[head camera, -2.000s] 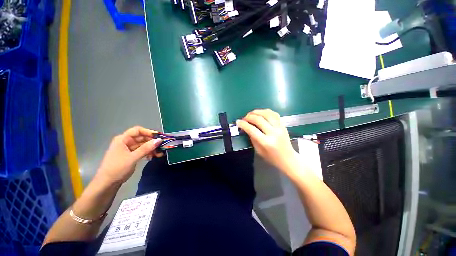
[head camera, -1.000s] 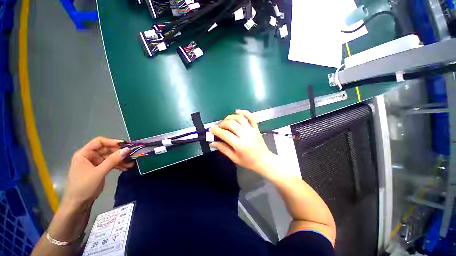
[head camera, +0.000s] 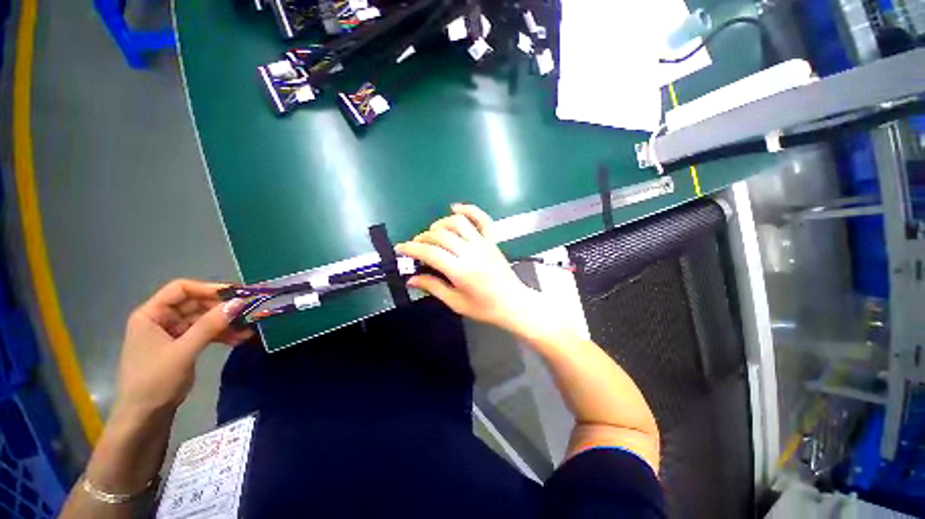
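Observation:
A black wire harness (head camera: 350, 276) with white labels lies along the steel ruler (head camera: 548, 217) at the bench's front edge. My left hand (head camera: 183, 329) pinches its coloured-wire end at the bench's left corner. My right hand (head camera: 461, 266) lies over the harness, fingertips on it just right of a black tape strip (head camera: 381, 243). The strip crosses the ruler; whether it lies under the harness is unclear. A second black tape strip (head camera: 606, 197) crosses the ruler farther right. Part of the harness is hidden under my right hand.
A harness pile (head camera: 406, 30) with connectors and white tags lies at the far side of the green bench (head camera: 426, 162). White paper sheets (head camera: 614, 71) lie right of it. A pale metal arm (head camera: 791, 117) reaches over the right corner. A black mesh surface (head camera: 659, 335) is below the bench edge.
The view has shifted, so the bench and both hands appear farther left. Both hands keep their hold on the harness. A thin end with a white piece now shows right of my right hand.

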